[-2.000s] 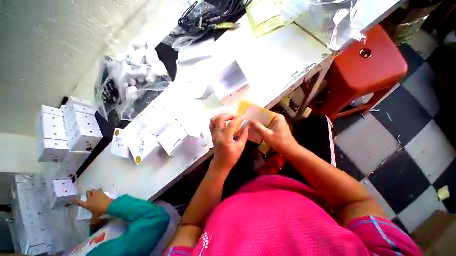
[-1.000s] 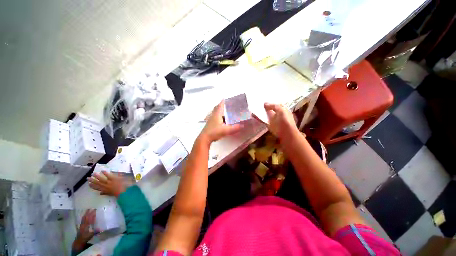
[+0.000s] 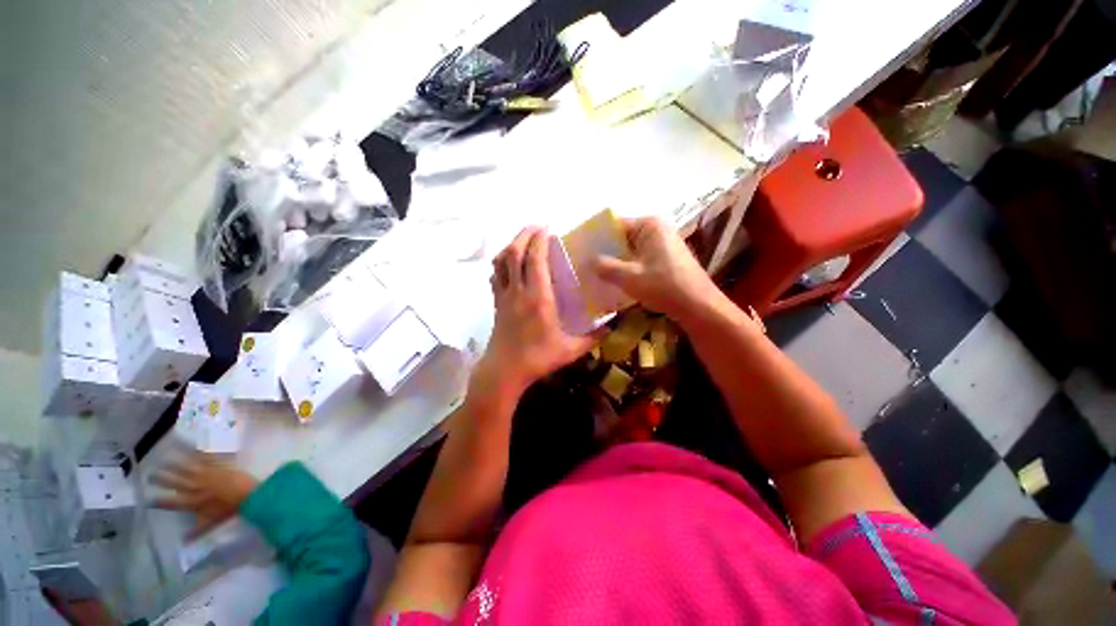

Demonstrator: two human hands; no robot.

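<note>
My left hand (image 3: 526,306) holds a small white carton (image 3: 568,291) at the table's front edge, fingers along its far side. My right hand (image 3: 658,263) holds a yellow-edged tan sheet (image 3: 598,254), which looks like a label stack or backing, against the carton's right side. Whether the sheet touches the carton along its whole face cannot be told. Several white boxes lie on the table to the left, among them one with a round gold seal (image 3: 302,389) and an open-looking one (image 3: 399,351).
A clear bag with white pieces (image 3: 300,202), black cables (image 3: 490,76) and stacked white boxes (image 3: 156,328) stand along the back. Another person's green sleeve (image 3: 306,526) is at left. Yellow-tan scraps (image 3: 630,349) lie below the table edge. A red stool (image 3: 836,196) stands right.
One second ago my hands were apart with the carton in the left. Now they are together, with the yellow-edged sheet beside the carton. The other person's hands have moved.
</note>
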